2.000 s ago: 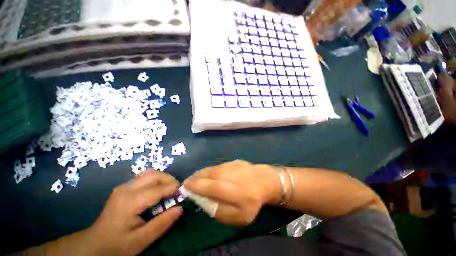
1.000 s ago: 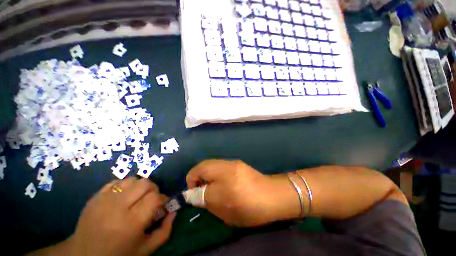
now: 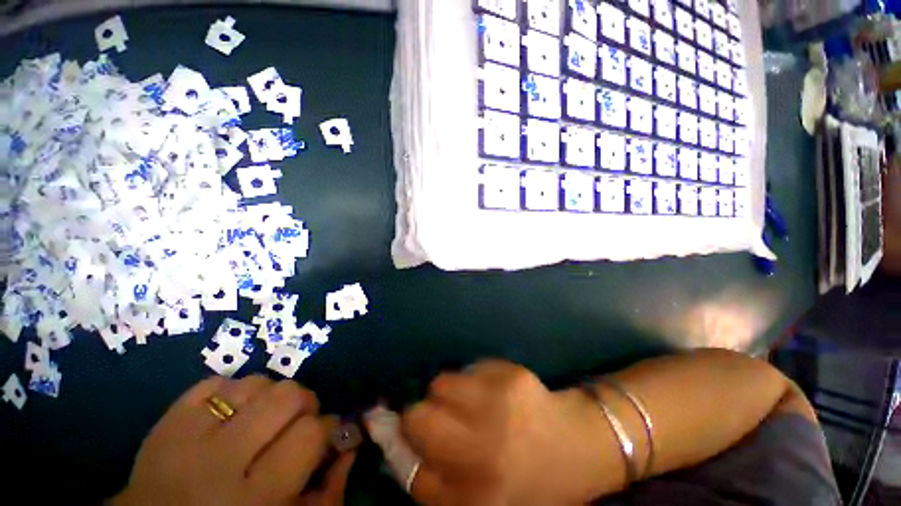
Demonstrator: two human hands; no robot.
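My left hand [image 3: 232, 440], with a gold ring, is at the bottom left. Its thumb and fingers hold a small dark square piece [image 3: 346, 435], mostly hidden by the fingers. My right hand [image 3: 479, 430], with a bracelet on its wrist, is just to the right, its fingers curled. A white wrap [image 3: 392, 447] on a right-hand finger is close beside the piece. Whether the right hand grips anything is blurred and cannot be told. White squares with dark edges [image 3: 542, 190] lie in rows on a thick white slab [image 3: 593, 243] beyond the hands.
A large heap of loose white scraps [image 3: 119, 208] covers the left of the dark green tabletop [image 3: 346, 217]. Blue-handled pliers [image 3: 776, 222] are partly hidden by the slab's right edge. A smaller stack of white-edged trays [image 3: 852, 203] stands at the far right, with clear plastic behind.
The view has shifted and moved closer to the slab and heap. The row of small pieces seen between my hands earlier is now mostly hidden, and my right hand's fingers are more curled.
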